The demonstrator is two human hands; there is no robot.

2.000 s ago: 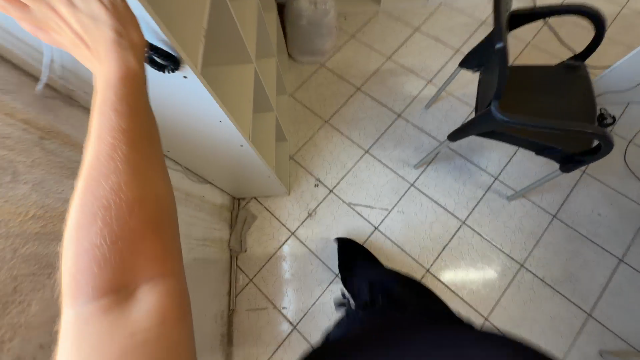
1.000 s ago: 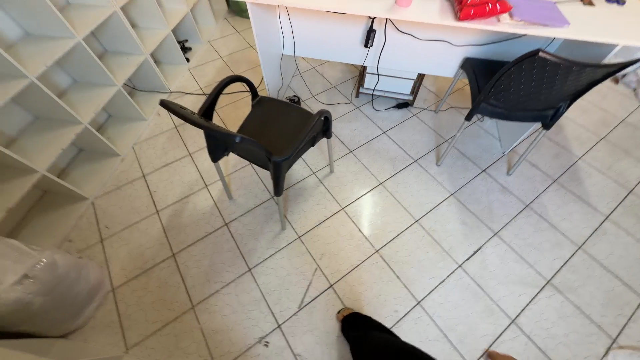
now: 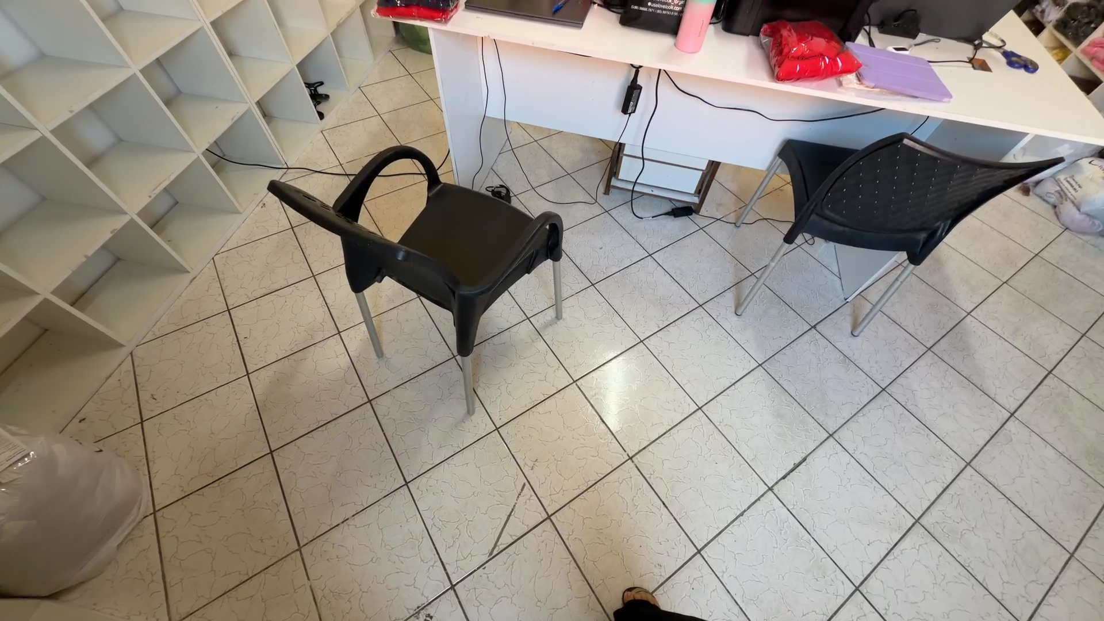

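Neither my left hand nor my right hand shows in the head view. A black plastic armchair with metal legs stands left of the middle on the tiled floor. On the right, a black chair with a patterned back faces the white desk. The desk bears a pink bottle, a red item in clear plastic, a purple folder or case and blue-handled scissors. My foot in a sandal shows at the bottom edge.
White cubby shelving lines the left side, with a black object in one compartment. A full plastic bag sits at lower left. Black cables trail over the floor below the desk, beside a small framed unit.
The view has swung from the wall and shelf side over to the desk and chairs. The raised forearm and hand seen two seconds ago are out of view.
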